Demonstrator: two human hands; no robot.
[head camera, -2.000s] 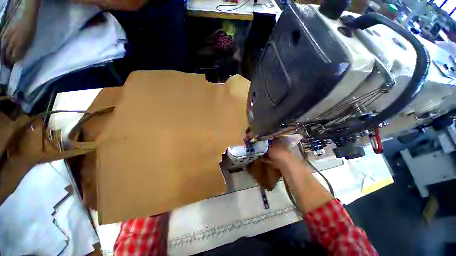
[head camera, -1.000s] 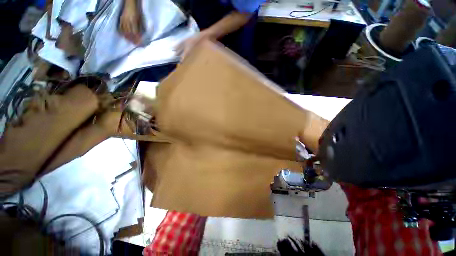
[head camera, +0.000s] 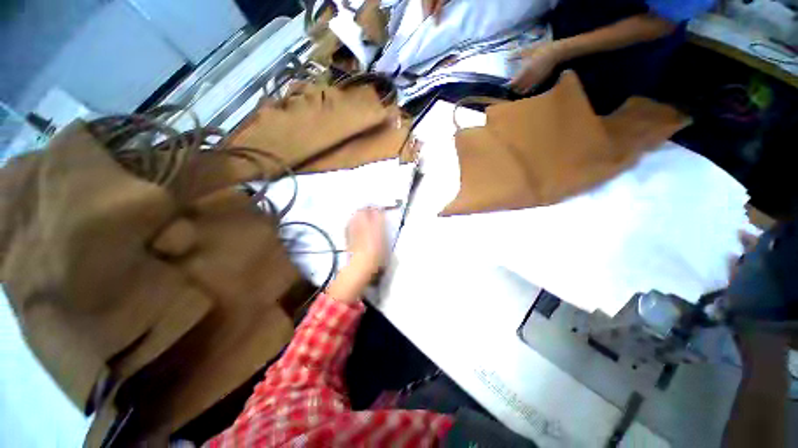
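A brown panel lies on the machine table, with a large white-backed sheet spread in front of it and reaching the presser foot area. My left hand is blurred, over the edge of the white-backed pieces left of the table; its grip cannot be made out. My right hand is mostly hidden by the machine head at the right edge. Only a bit of the fingers shows at the sheet's edge, so its grip is unclear.
Piled brown bag pieces with looped handles fill the left side. More brown pieces lie behind. Another person's hand is by a white stack across the table. The dark machine head stands at far right.
The view has swung left. My left hand has moved out from beside the panel to the left-hand white pieces. The brown panel has shifted back, and a large white surface now shows.
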